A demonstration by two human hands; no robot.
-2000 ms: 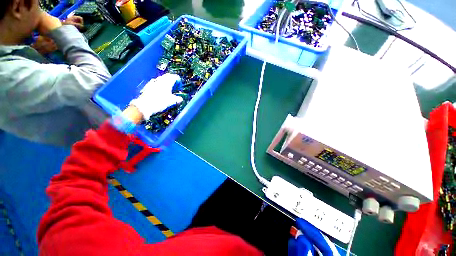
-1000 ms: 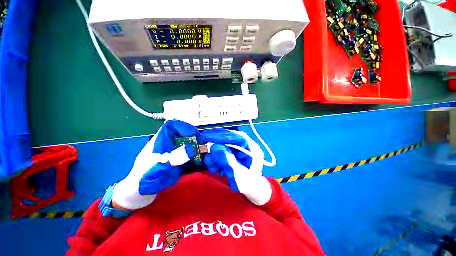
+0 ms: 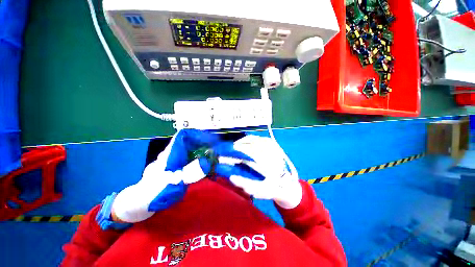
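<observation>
My left hand [image 3: 156, 182], in a white glove with blue palm and fingers, grips a small white piece [image 3: 194, 171] and a green circuit board [image 3: 202, 153] in front of my chest. My right hand [image 3: 265, 169], gloved the same way, is closed at the board's right side; its fingertips are blurred and partly hide the board. A thin white cable [image 3: 282, 149] runs from below the meter's terminals to my right hand. The bench meter [image 3: 224, 36] stands beyond, with lit yellow digits. Whether the cable's plug sits in the board is hidden.
A white power strip [image 3: 224, 114] lies at the mat's front edge, with a thicker white cord [image 3: 117, 78] at its left end. A red tote [image 3: 385, 107] with boards is right of the meter. A blue tote [image 3: 10, 88] and a red frame [image 3: 39, 174] are at left.
Since one second ago, my right hand has turned, showing more of its white back, and the cable's plug is no longer visible. Earlier, an arm reached into the blue tote; now both hands meet at the board.
</observation>
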